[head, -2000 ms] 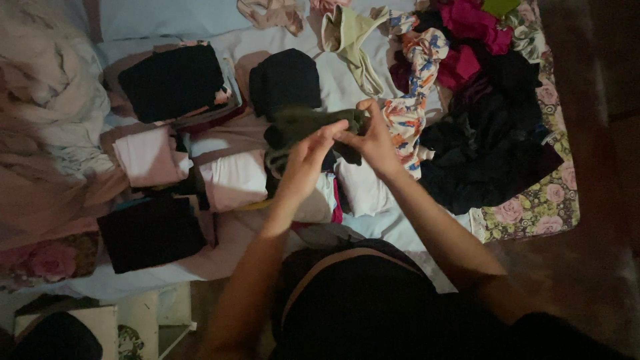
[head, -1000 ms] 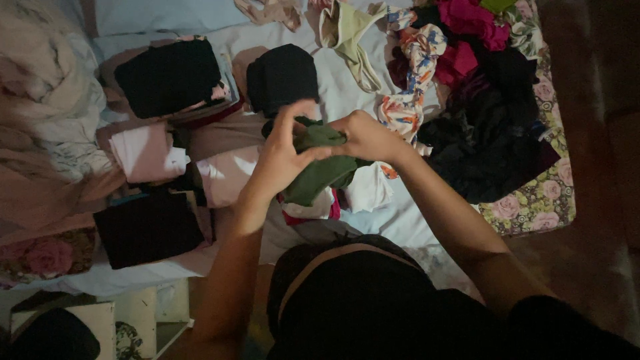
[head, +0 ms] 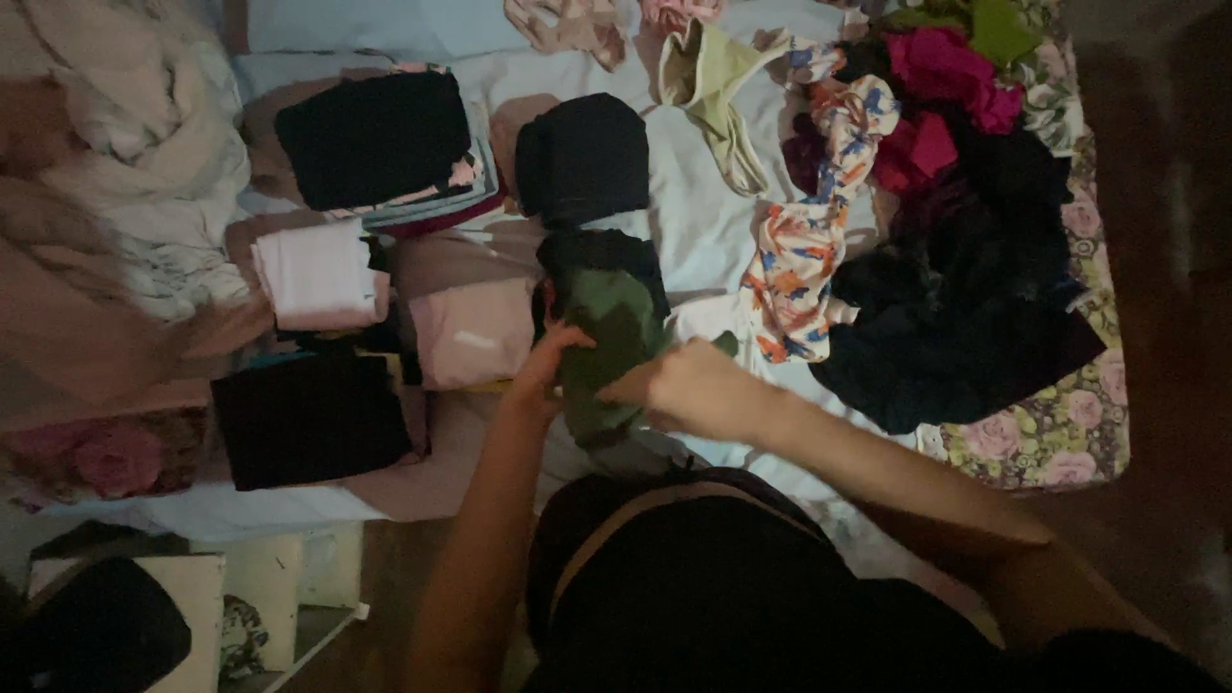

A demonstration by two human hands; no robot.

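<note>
A dark green cloth garment (head: pixel 608 361) lies bunched over the near end of the middle row of folded clothes. My left hand (head: pixel 553 361) is at its left edge, thumb on top of the fabric and fingers partly hidden. From the right, my right hand (head: pixel 688 390) grips the green fabric, a bit of it showing beyond the knuckles. Just above is a folded black garment (head: pixel 602 252), with another folded black garment (head: pixel 582 159) farther up. A folded pale pink garment (head: pixel 472 332) sits left of my left hand, and white cloth (head: pixel 717 318) is partly hidden behind my right.
Folded stacks on the left include a black-topped one (head: pixel 375 140), a white one (head: pixel 318 274) and a black one (head: pixel 308 419). A loose dark heap (head: pixel 953 289), a patterned garment (head: pixel 799 269) and light green underwear (head: pixel 722 87) lie rightward. An open drawer unit (head: pixel 260 606) stands lower left.
The green garment, held up between both hands earlier, now lies flatter and lower over the clothes. My hands have moved apart, the right one toward the right.
</note>
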